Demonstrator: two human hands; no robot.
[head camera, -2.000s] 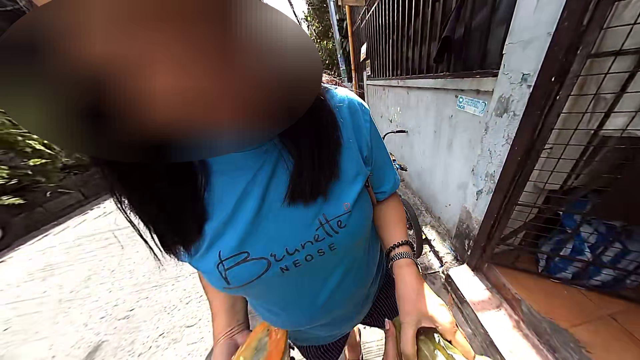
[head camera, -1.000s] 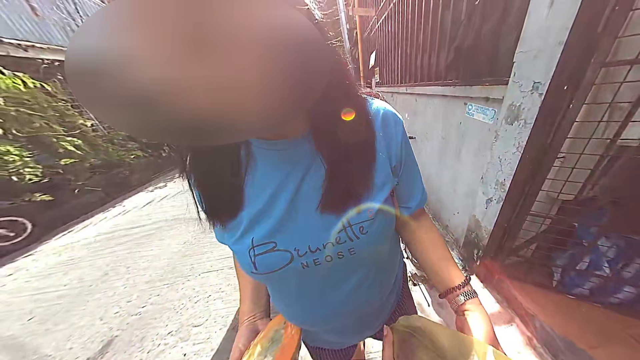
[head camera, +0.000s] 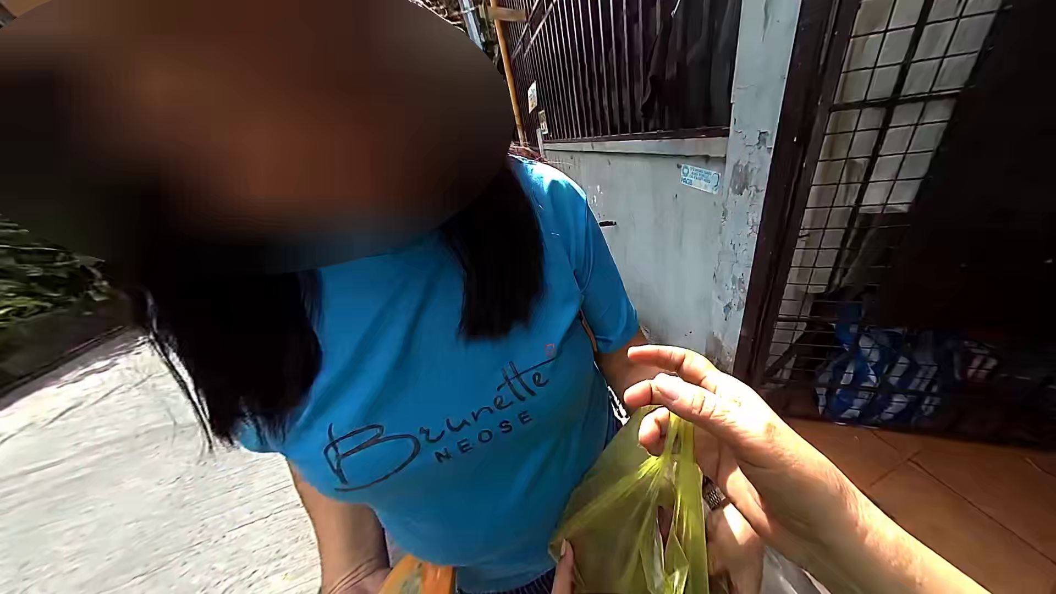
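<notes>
A thin yellow-green plastic bag (head camera: 619, 503) hangs at the lower middle of the head view. My right hand (head camera: 726, 421) has its curled lower fingers at the gathered handles, while its upper fingers reach out above them. Of my left hand (head camera: 564, 571), only what seems to be a fingertip shows, against the bag's left side; the rest is out of frame. Just below my right wrist is the other person's hand (head camera: 734, 536), wearing a metal-band watch, close behind the bag. Their other hand (head camera: 359, 577) is at an orange plastic bag (head camera: 421, 575), cut off by the bottom edge.
A person in a blue T-shirt (head camera: 462, 421) stands close in front. Behind them runs a grey wall (head camera: 660, 239) topped by metal bars. On the right, a wire-mesh gate (head camera: 874, 165) stands by a tiled floor (head camera: 949, 487) and a blue-and-white bag (head camera: 879, 371). Concrete paving (head camera: 148, 495) lies left.
My right hand has come into clear view, at the yellow-green bag's handles. That bag now hangs upright, higher than it was a second ago.
</notes>
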